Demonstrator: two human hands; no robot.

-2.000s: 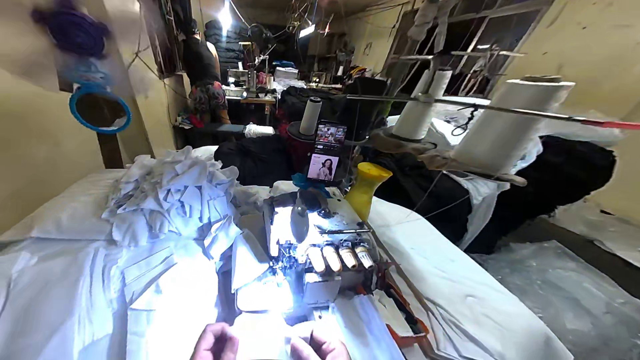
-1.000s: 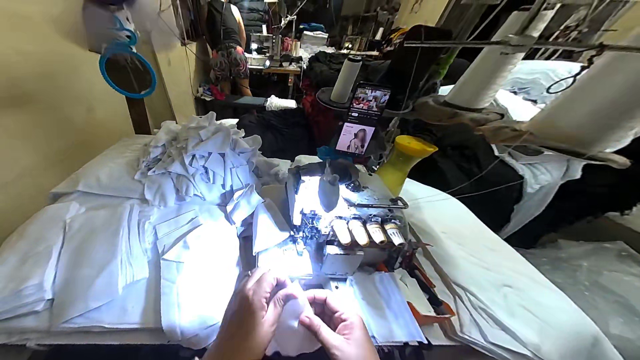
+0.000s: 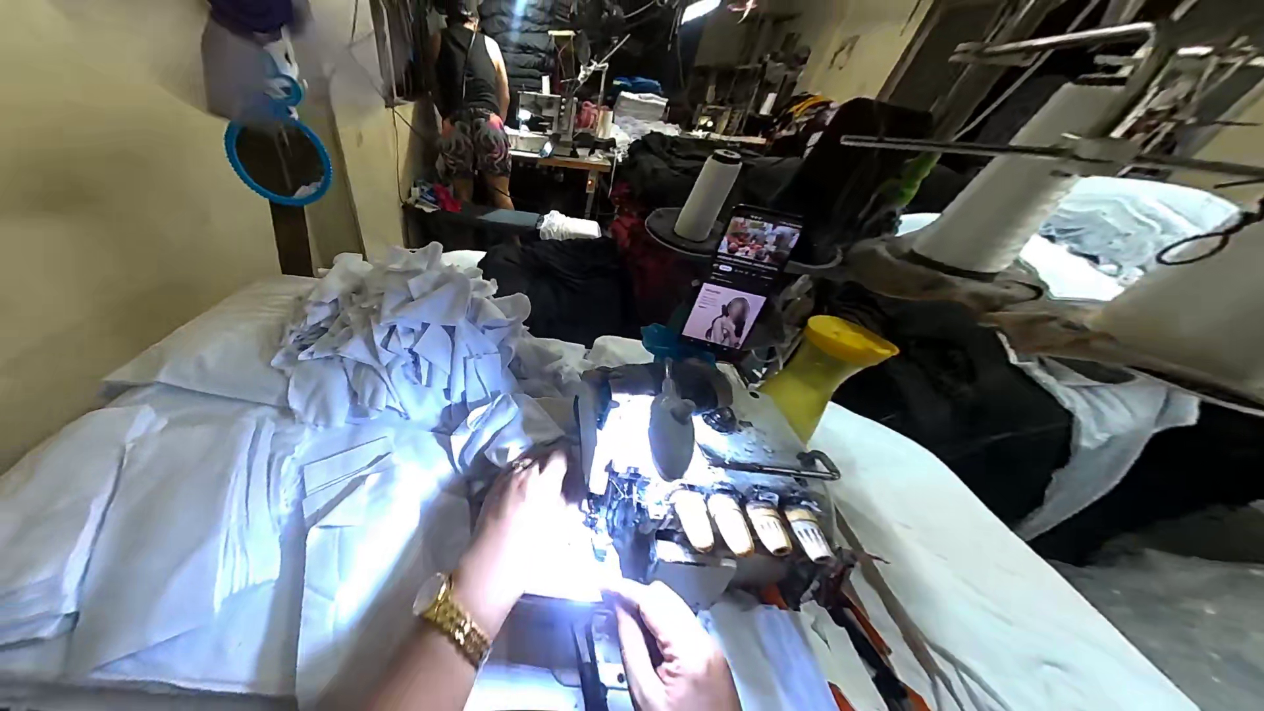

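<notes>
A brightly lit overlock sewing machine (image 3: 721,444) stands in the middle, with several tension knobs (image 3: 750,523) on its front. My left hand (image 3: 528,513), a gold watch on its wrist, lies left of the needle area on a white fabric piece (image 3: 563,558); glare hides what its fingertips do. At the near edge of that piece, my right hand (image 3: 671,637) pinches the fabric between thumb and fingers, just in front of the machine. Folded white fabric pieces (image 3: 178,543) lie on the left, and behind them rises a heap of small white pieces (image 3: 405,326).
Behind the machine stand a phone (image 3: 741,281) with a lit screen and a yellow plastic vase-like holder (image 3: 825,370). Large thread cones (image 3: 1017,188) sit on a stand at right. Orange-handled scissors (image 3: 869,642) lie near the right front. A person (image 3: 472,109) stands in the background.
My hands were together in front of the machine, holding a white piece. Now they are apart: the left has moved forward beside the needle area, the right stays at the near edge.
</notes>
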